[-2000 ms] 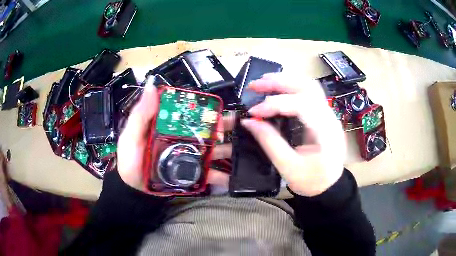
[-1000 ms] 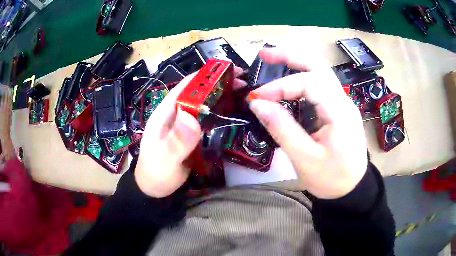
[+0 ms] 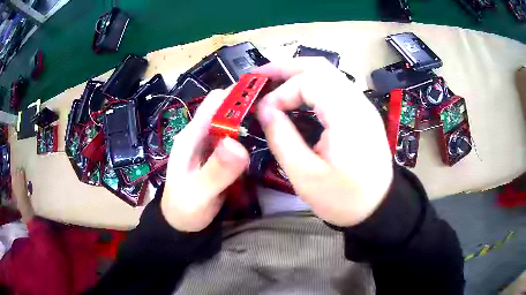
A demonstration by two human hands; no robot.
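A red front housing (image 3: 241,101) is tilted so its narrow end with a row of small dark slots faces up. My left hand (image 3: 199,167) grips it, thumb at its near corner. A pale wire (image 3: 251,135) comes out beside that corner. My right hand (image 3: 331,138) is at the housing's right side, fingers bent and fingertips close together against the open side. What those fingertips hold, if anything, is hidden. The housing's inside is mostly hidden.
Black back housings (image 3: 123,132) and red units with green boards (image 3: 175,129) are piled at left. More units (image 3: 455,129) lie at right on the tan table (image 3: 346,36). A green conveyor belt (image 3: 202,17) runs behind. A person's red sleeve (image 3: 49,253) is at lower left.
Since two seconds ago, the red housing has been turned from board-up to slotted end up. My right hand has moved left, its fingertips now against the housing.
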